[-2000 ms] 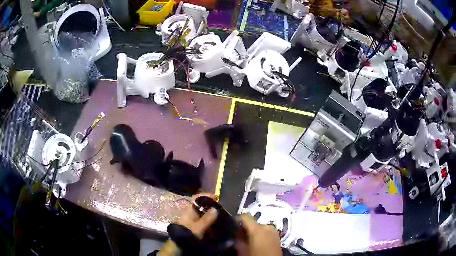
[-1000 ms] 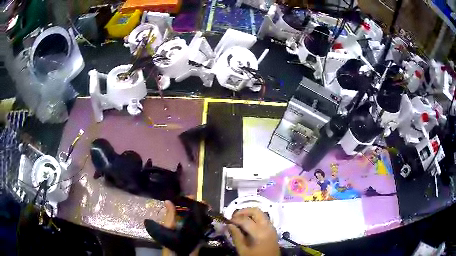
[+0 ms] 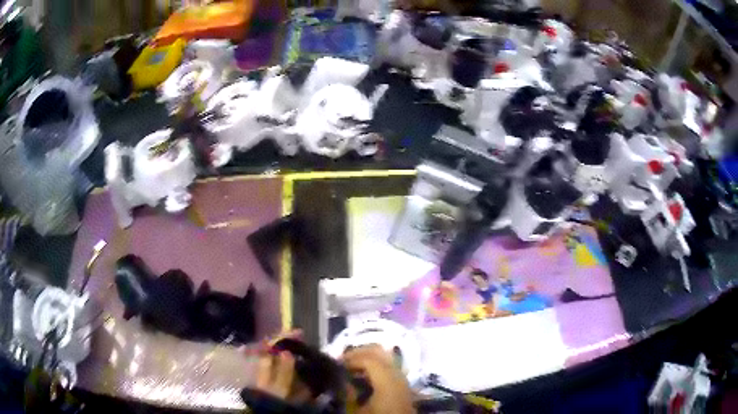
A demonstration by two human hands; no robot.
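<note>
My left hand holds a black cover at the bottom centre of the blurred view. My right hand is against the cover's right side, fingers bent; whether it grips the cover or a small tool is too blurred to tell. A white housing with a flat bracket lies just beyond my right hand, partly hidden by it. Several black covers lie together on the pinkish mat to the left. Another black piece lies by the yellow tape line.
White housings with wires stand along the far side. A grey screw feeder and a black driver lie right of centre. White units with black cups and red spots crowd the right. A bagged white ring and yellow bin are far left.
The head view has turned right, so the bench contents sit further left. My right hand, earlier pinching at the cover's wires or opening, is now closer against the cover.
</note>
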